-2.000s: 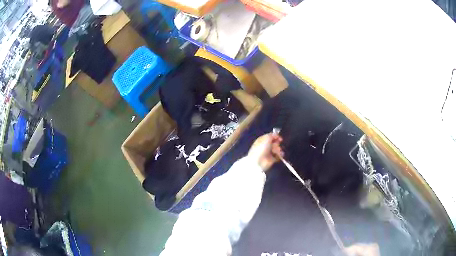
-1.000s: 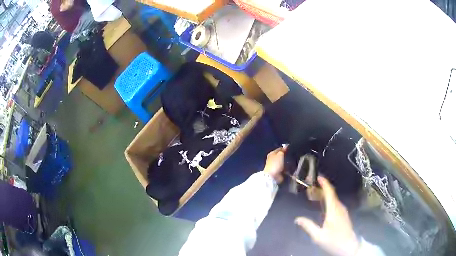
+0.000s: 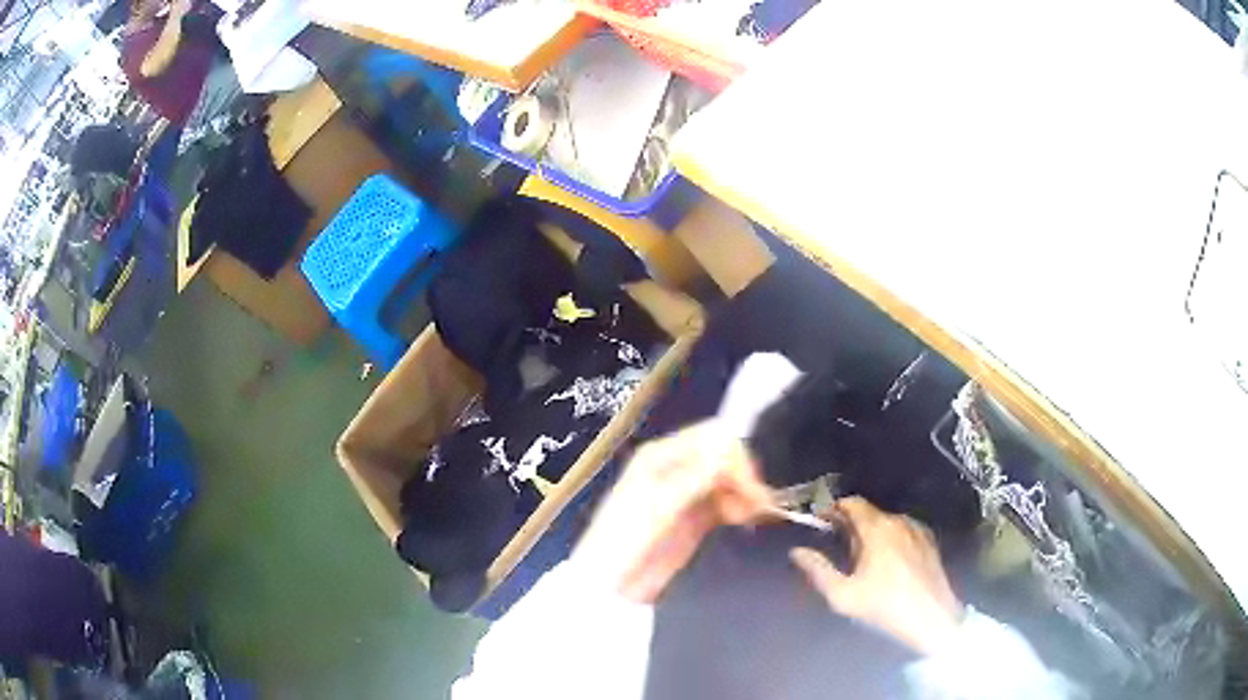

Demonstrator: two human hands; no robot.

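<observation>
My left hand (image 3: pixel 684 499) is at lower centre, blurred, fingers closed on one end of a thin pale strip (image 3: pixel 805 518). A white piece (image 3: pixel 756 390), too blurred to identify, stands up from that hand. My right hand (image 3: pixel 876 561) is just right of it, its fingers curled at the other end of the strip; whether they pinch it is unclear. Black fabric (image 3: pixel 835 424) lies behind and below both hands. The two hands are close together below the table edge.
An open cardboard box (image 3: pixel 377 458) with black pieces and white trim stands on the floor at left. A blue stool (image 3: pixel 367 253) is behind it. The white table (image 3: pixel 985 164) fills the upper right, with thread waste (image 3: pixel 1006 479) hanging below. A blue tray (image 3: pixel 602 192) holds a roll. A person (image 3: pixel 171 62) is far back.
The long strip stretched between the hands earlier now shows only as a short length. My right hand has moved up beside my left. The white piece now shows at my left hand.
</observation>
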